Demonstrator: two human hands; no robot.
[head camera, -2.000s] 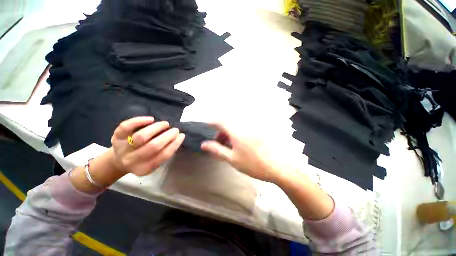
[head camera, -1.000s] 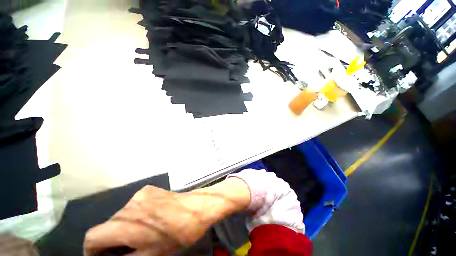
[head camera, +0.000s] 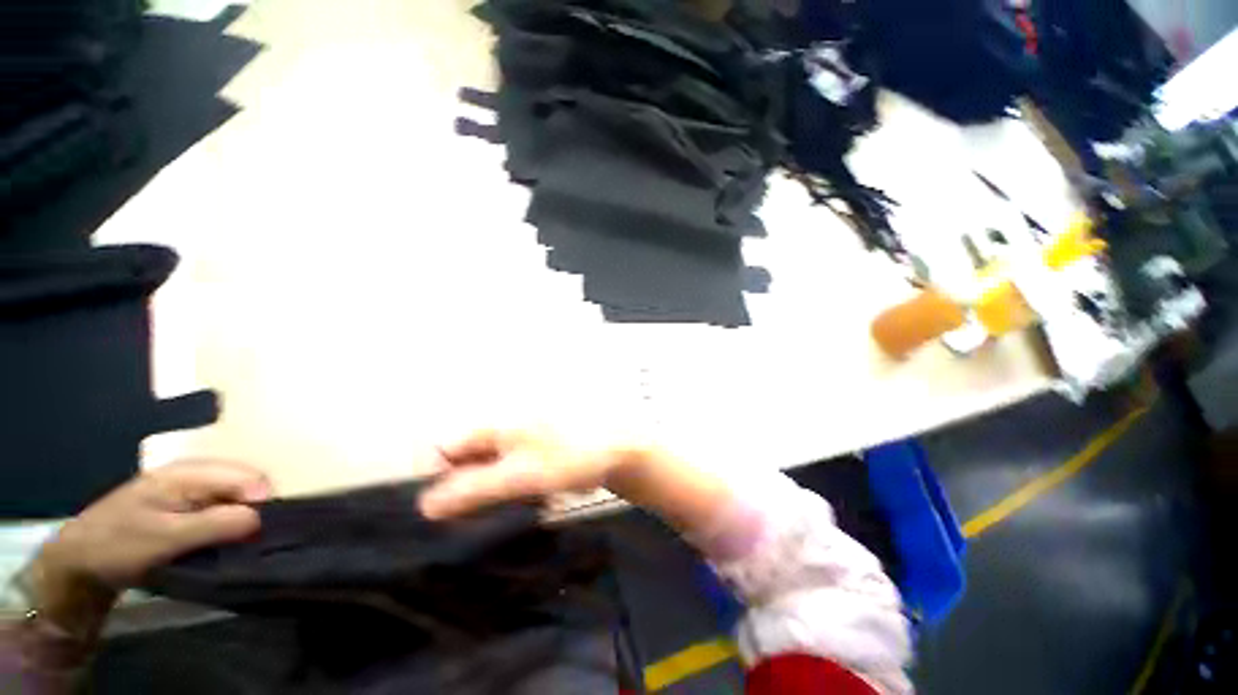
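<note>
A black panel (head camera: 360, 543) lies along the table's front edge and hangs down over it. My left hand (head camera: 156, 523) grips its left part near the top edge, thumb and fingers together. My right hand (head camera: 509, 473) holds its top edge further right, between thumb and fingers. The image is blurred, so whether the edge is folded cannot be told. The left pile of black panels (head camera: 75, 380) lies beyond my left hand, cut off by the picture's edge. The right pile of black panels (head camera: 652, 251) lies farther back on the white table (head camera: 340, 272).
An amber bottle (head camera: 916, 323) lies on the table at right, beside a yellow pot (head camera: 1005, 307) and crumpled whitish wrapping (head camera: 1086, 356). Thin black strips (head camera: 853, 204) lie beyond the right pile. A blue crate (head camera: 916, 530) stands below the table edge. The floor has yellow lines.
The view has turned right since the first frame, bringing the pot and crate into sight. My right hand has moved from low in front onto the panel's top edge; both hands now hold the panel.
</note>
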